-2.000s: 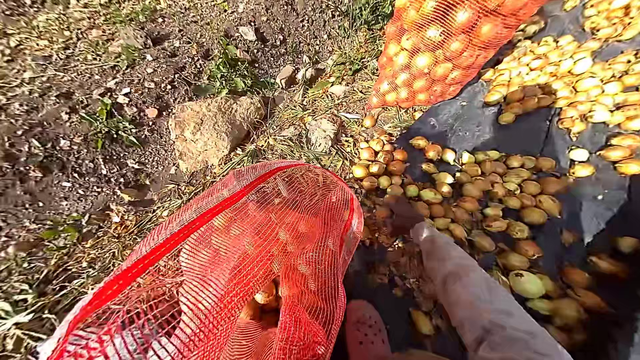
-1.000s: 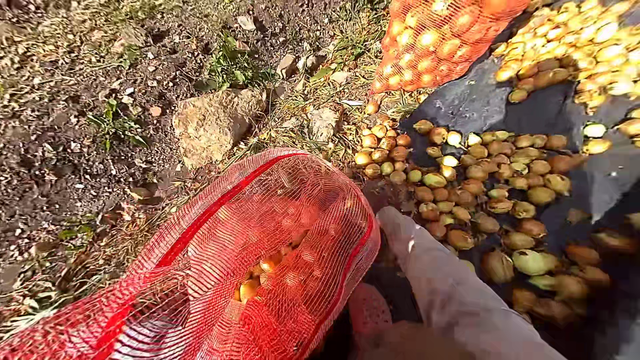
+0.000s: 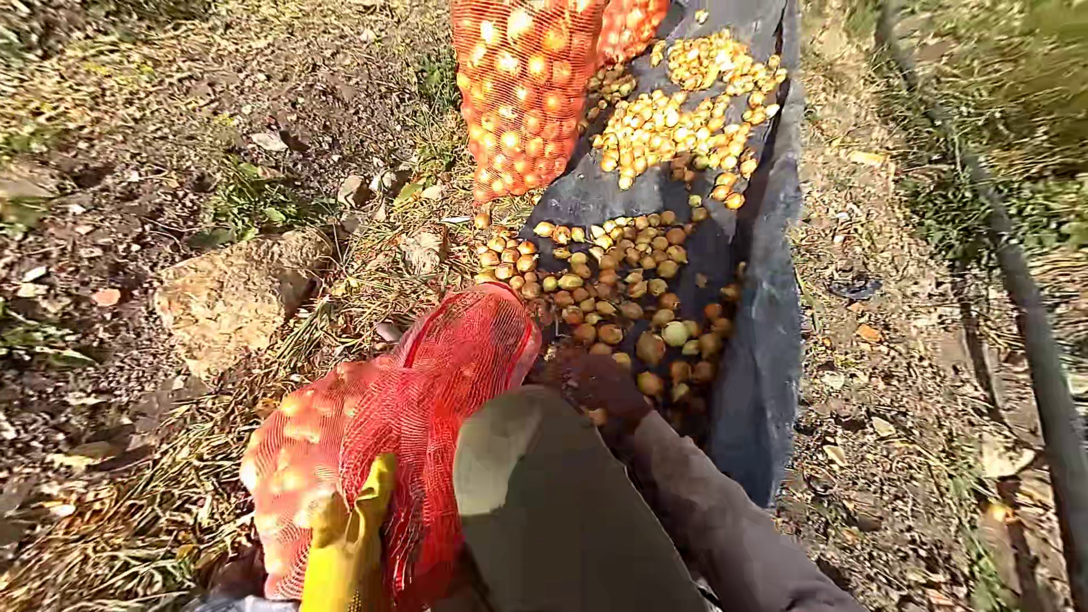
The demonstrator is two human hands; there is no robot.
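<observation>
A partly filled red mesh bag of onions leans at lower left, its loose upper part folded toward the onion pile. My left hand, in a yellow glove, grips the bunched mesh low on the bag; its fingertips are partly hidden. My right hand is low in shadow at the near edge of the loose onions, just right of the bag's top; its fingers are too dark to make out. My knee, in olive trousers, is between my two arms.
Dark sheeting lies under the onions, its right edge raised. Farther along it is another onion pile. A full mesh bag stands at the top, with another behind it. A rock lies left; a dark pipe runs along the right.
The view has swung right and shows more sheeting. The bag's raised mesh has dropped and bunched up, and the yellow glove has come into sight on it. My knee has come into view.
</observation>
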